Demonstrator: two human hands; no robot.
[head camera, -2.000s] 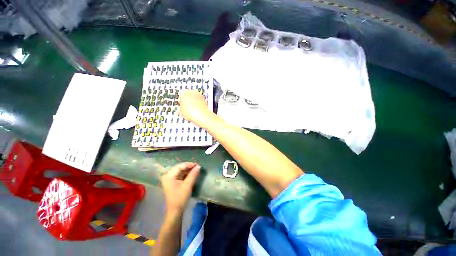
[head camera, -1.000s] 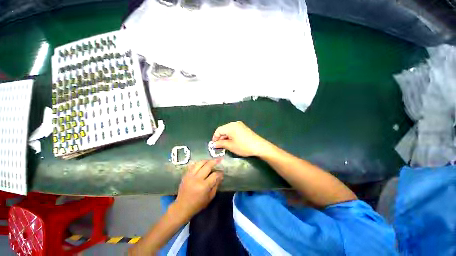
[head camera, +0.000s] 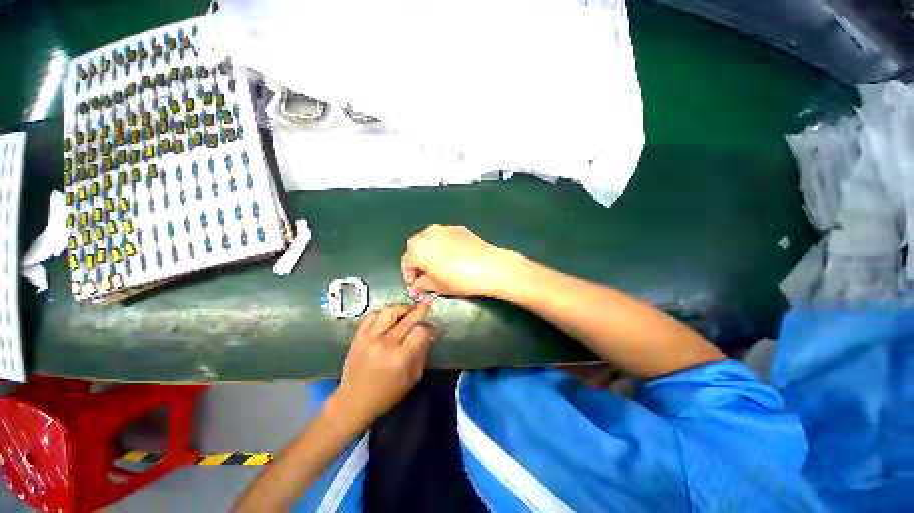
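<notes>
A silver watch case frame (head camera: 347, 298) with an open centre lies on the green bench, just left of my hands. My left hand (head camera: 388, 353) has its fingertips on a second frame (head camera: 425, 297), which is mostly hidden under my fingers. My right hand (head camera: 439, 267) pinches down at the same frame from above, fingertips close to my left fingertips. Any small part between the fingers is too small to tell. The white parts board (head camera: 207, 185), with rows of tiny dark and yellow parts, lies at the left.
A white liner sheet (head camera: 481, 100) covers a pocketed tray (head camera: 301, 107) at the back. A curled white strip (head camera: 292, 248) lies beside the board. Another white board (head camera: 10, 250) is at the far left. Layered white trays (head camera: 864, 200) are far right. A red stool (head camera: 60, 441) stands below left.
My right hand came from the parts board to the second frame, and my left hand joined it there. Since one second ago, both hands closed further over the frame. The view has shifted right.
</notes>
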